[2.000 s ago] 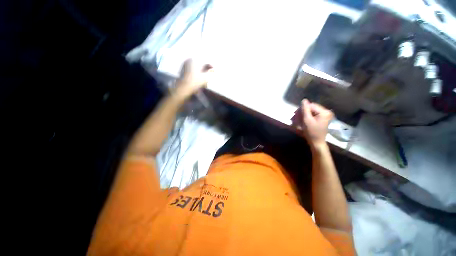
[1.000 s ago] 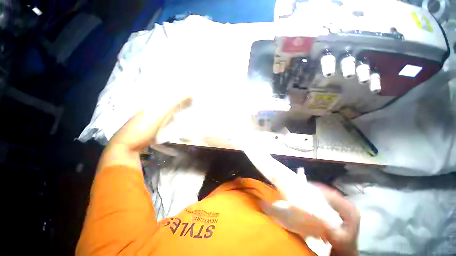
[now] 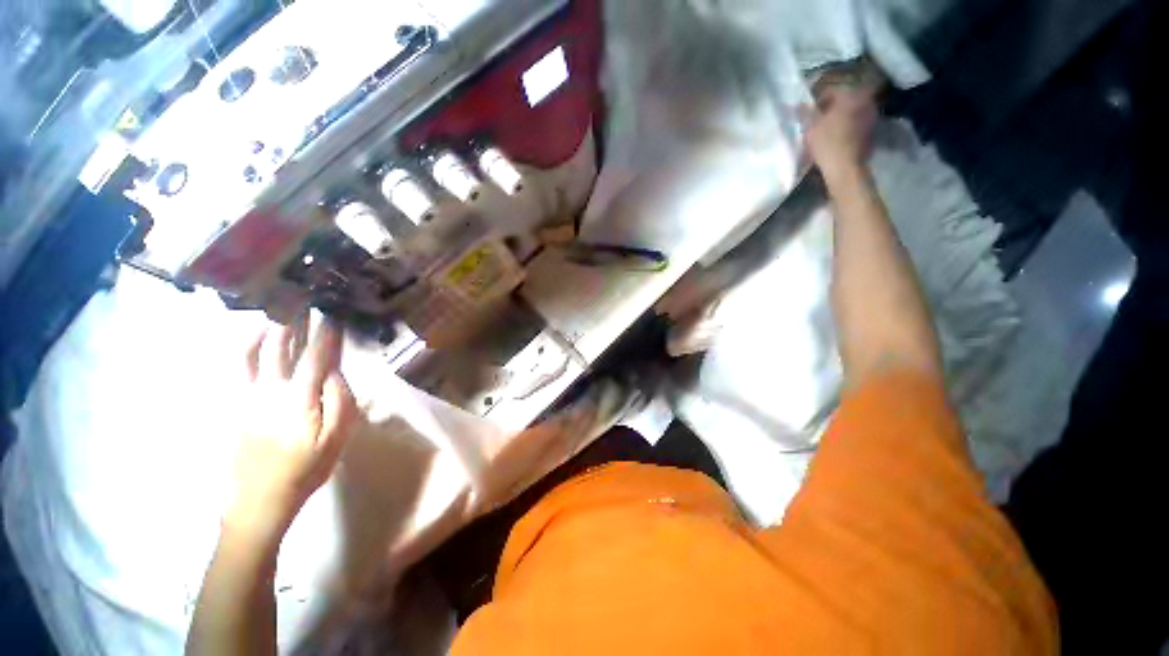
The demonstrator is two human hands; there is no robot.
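Note:
The overlock machine [image 3: 321, 128] shows its white head, red front and a row of white tension knobs. My left hand [image 3: 295, 417] lies with fingers apart on the white knit panel [image 3: 167, 410], just left of the needle area [image 3: 346, 288]. The panel is overexposed and drapes over the table's front edge. My right arm is stretched far right. My right hand [image 3: 846, 122] has its fingers curled on white fabric [image 3: 769, 83] at the right of the table; the fingertips are partly hidden.
A slim dark snips-like tool [image 3: 622, 259] lies on the table right of the needle. A printed ruler strip [image 3: 532, 372] runs by the front edge. Loose white fabric [image 3: 769, 333] hangs below the edge and piles up on the right [image 3: 949, 256].
The view has swung right. My right hand has moved from low before the table, with white fabric, to the far right. My left hand is now beside the needle area.

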